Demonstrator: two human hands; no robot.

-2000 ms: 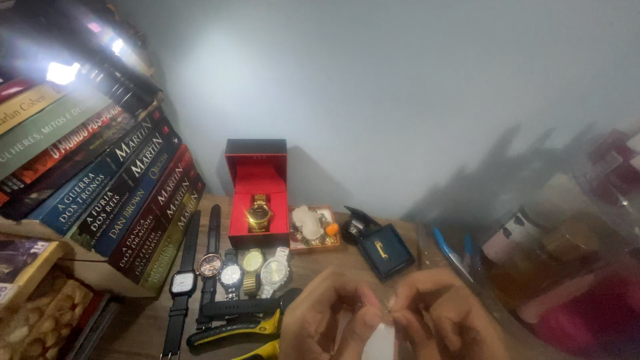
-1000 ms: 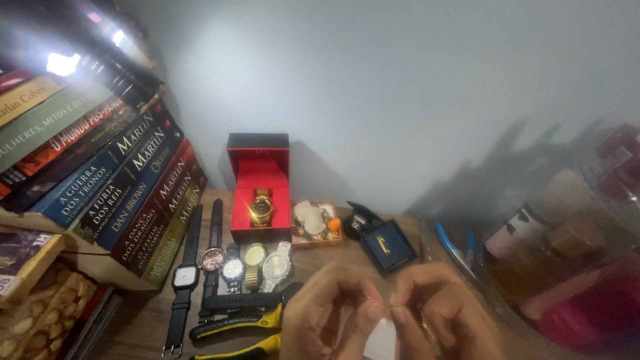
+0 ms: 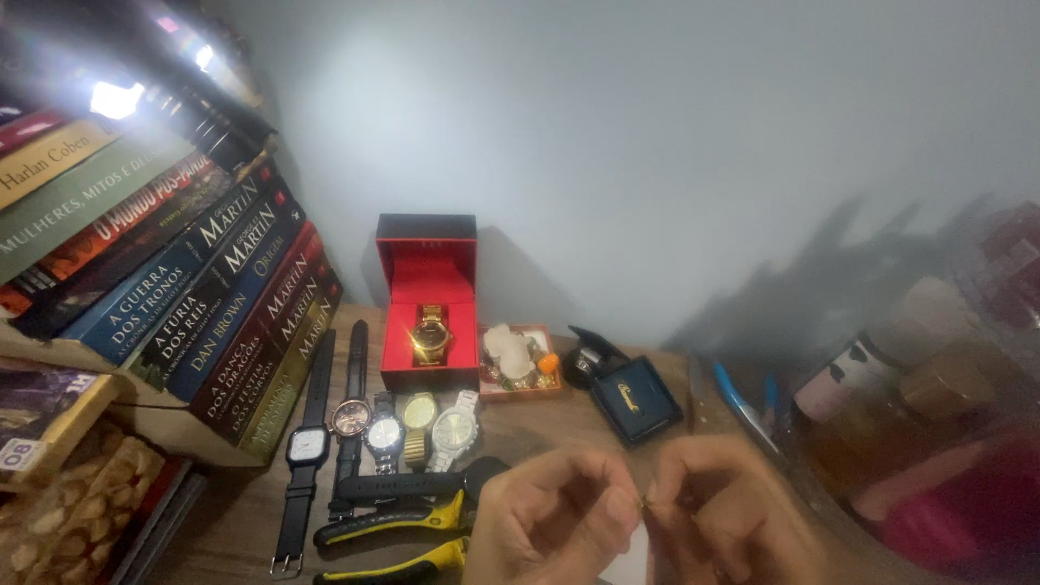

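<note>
My left hand (image 3: 561, 516) and my right hand (image 3: 723, 504) meet at the lower right, fingertips pinching a tiny gold-coloured piece (image 3: 644, 504) between them; its kind is too small to tell. Beneath my hands shows a white object (image 3: 630, 561), mostly hidden. Just left of my left hand lie pliers with yellow and black handles (image 3: 398, 524), their jaws hidden, and a black-strapped watch (image 3: 406, 486). Further left several wristwatches lie in a row, among them a black square-faced watch (image 3: 307, 445) and a silver watch (image 3: 453, 431).
A gold watch (image 3: 431, 335) sits in an open red-lined box (image 3: 429, 268). Beside it are a small tray of jewellery (image 3: 520, 357) and a dark blue box (image 3: 636, 400). Stacked books (image 3: 219, 325) rise at left under a lit flashlight (image 3: 195, 106). Blue-handled pliers (image 3: 743, 402) and a clear container (image 3: 837, 487) are at right.
</note>
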